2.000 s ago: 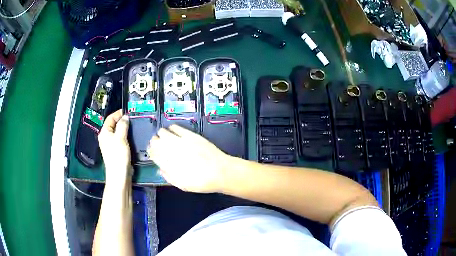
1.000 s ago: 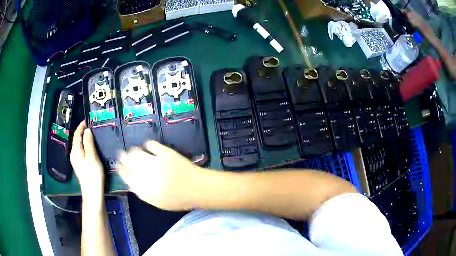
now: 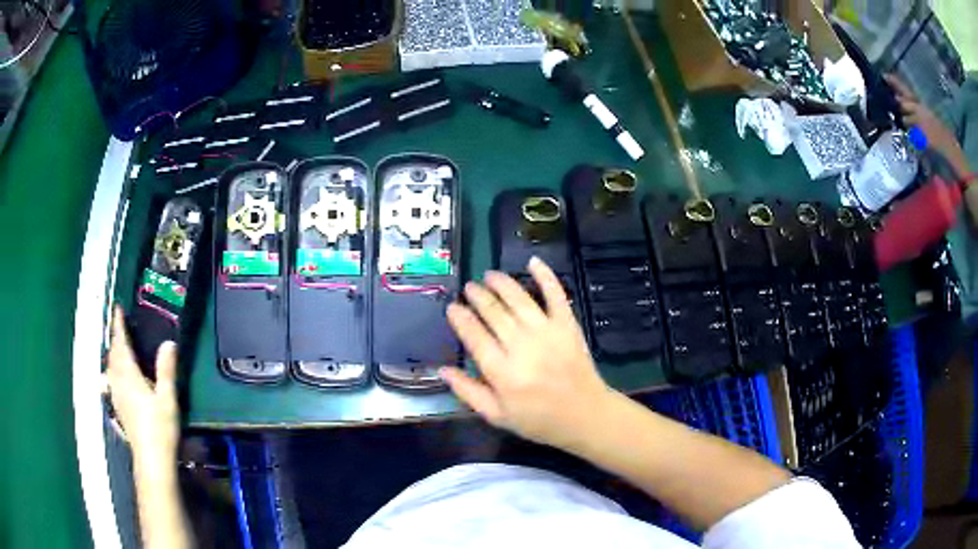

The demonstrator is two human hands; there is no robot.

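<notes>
Three open black lock panel housings [image 3: 330, 311], each with a star-shaped plate and a green circuit board [image 3: 330, 263], stand side by side. A fourth open housing [image 3: 172, 236] lies tilted at the far left. My left hand [image 3: 147, 397] is around its lower end, with fingers on the left side and thumb on the right. My right hand [image 3: 531, 359] is spread over the lower part of the first slotted housing [image 3: 515, 236], hiding it. Its fingertips are beside the right edge of the third open housing. It holds nothing.
More slotted housings with brass rings [image 3: 699, 211] are lined up at the right. Behind are striped black parts [image 3: 349, 118], a fan [image 3: 161, 54], screw trays [image 3: 472, 32] and a black-and-white marker [image 3: 611, 127]. A water bottle [image 3: 882, 172] and another person's arm [image 3: 933, 129] are at right.
My left hand has moved from the row of three open housings to the tilted one. My right hand has moved right, off the open housings, and spread its fingers. The view has shifted.
</notes>
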